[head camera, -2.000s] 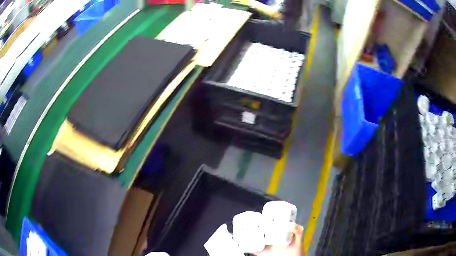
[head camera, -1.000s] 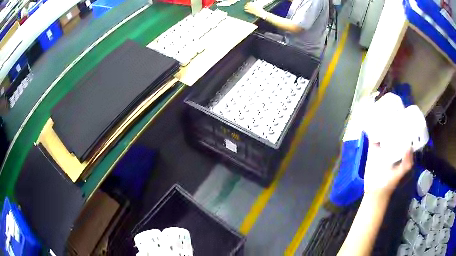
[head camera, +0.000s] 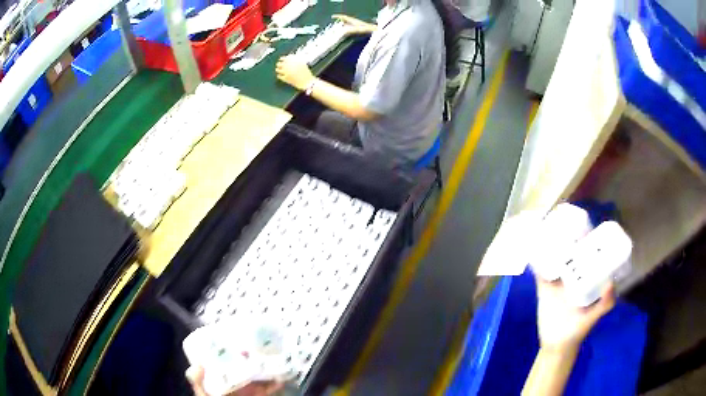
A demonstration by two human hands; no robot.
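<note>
My right hand (head camera: 569,317) is raised at the right and holds white wall adapters (head camera: 598,259) side by side, with a white paper slip (head camera: 507,247) sticking out to their left. My left hand (head camera: 259,389) is at the bottom edge, partly cut off, and holds more white adapters (head camera: 232,352). They are over the near end of a black crate (head camera: 174,305). The crate holds close rows of white adapters (head camera: 298,263). The adapters in both hands are overexposed, so their exact number is hard to tell.
Adapters (head camera: 166,151) lie on a cardboard sheet (head camera: 224,162) on the green bench, beside stacked black sheets (head camera: 70,271). A seated person (head camera: 402,85) works at the bench beyond the crate, near a red bin (head camera: 224,39). A blue bin (head camera: 619,340) and shelf stand right of the yellow-lined aisle (head camera: 418,263).
The view has moved forward, so the filled crate is nearer and the seated person shows more fully. My left fingers have come into view. The empty black crate has left view.
</note>
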